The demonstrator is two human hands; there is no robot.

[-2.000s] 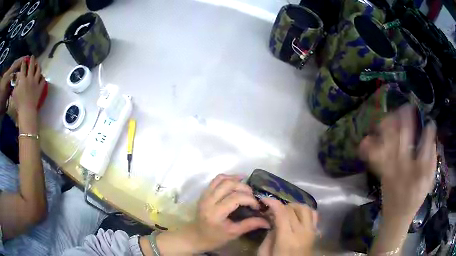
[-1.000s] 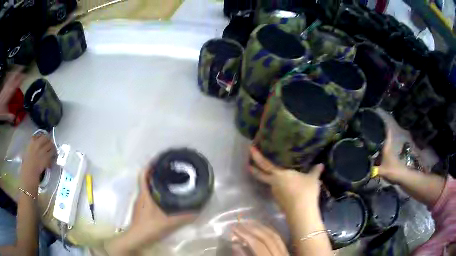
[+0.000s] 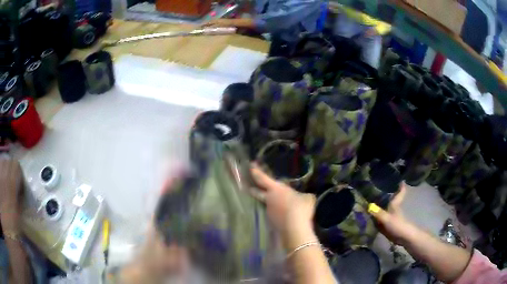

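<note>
A large camouflage speaker body (image 3: 217,233), strongly blurred, is held up close at the bottom centre, its dark round end facing left. My left hand (image 3: 153,263), also blurred, grips it from below left. My right hand cannot be made out; it is outside the picture or hidden by the body. A coworker's hand with a thin bracelet touches the upper right of this blurred area, near a slot with pale and red strands. Just behind, another camouflage body (image 3: 208,141) shows a dark top with a white mark.
Camouflage speaker bodies (image 3: 333,127) crowd the centre and right. A coworker's pink-sleeved arm reaches in from the right. At left are a power strip (image 3: 82,230), yellow screwdriver (image 3: 105,236), white round units (image 3: 51,207) and red speaker body (image 3: 26,123).
The view has tilted up, showing more of the far bench. My left hand has brought a camouflage body close to the camera. My right hand has dropped out of sight.
</note>
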